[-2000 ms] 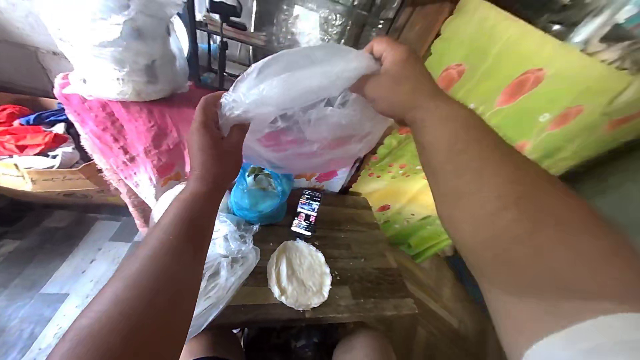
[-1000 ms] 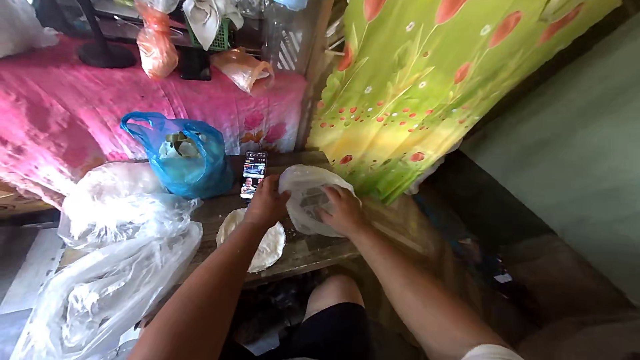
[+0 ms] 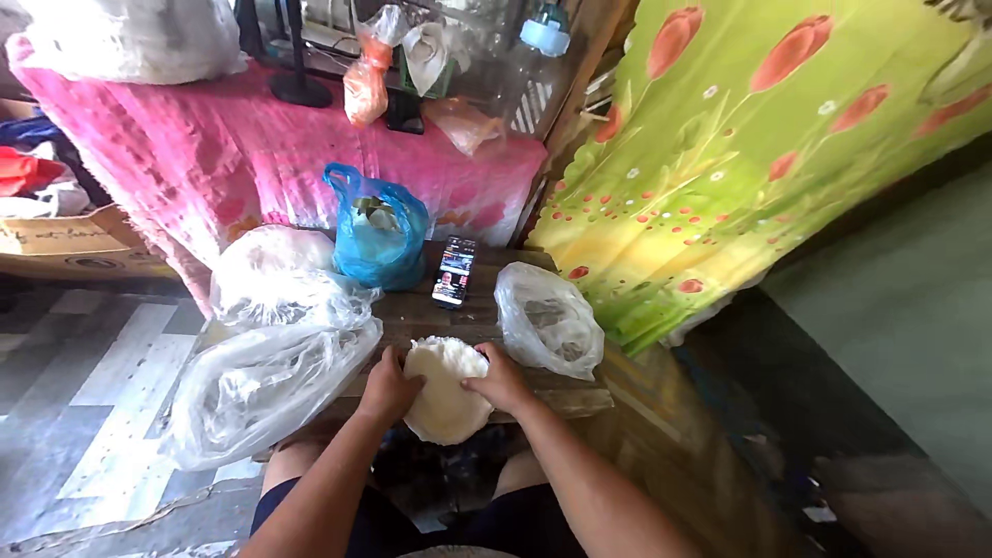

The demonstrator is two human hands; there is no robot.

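A round, flat, whitish piece with a ragged rim (image 3: 448, 399), perhaps dough or a wrapper, is held between my two hands at the near edge of a low wooden table. My left hand (image 3: 391, 385) grips its left side, thumb on top. On its right side my right hand (image 3: 500, 381) grips it the same way; the fingers beneath are hidden. An opened clear plastic bag (image 3: 549, 319) rests on the table to the right. Beyond the round piece lies a phone (image 3: 454, 271) with its screen lit.
A blue plastic bag (image 3: 380, 236) with contents stands at the table's back. Clear plastic bags (image 3: 267, 387) lie along the left side and overhang the edge. Behind is a surface draped in pink cloth (image 3: 287, 147). A green floral curtain (image 3: 697, 155) hangs at the right.
Both hands have let go of the clear bag, which now lies on the table at the right. They have moved left and taken hold of the round whitish piece, which lay on the table before.
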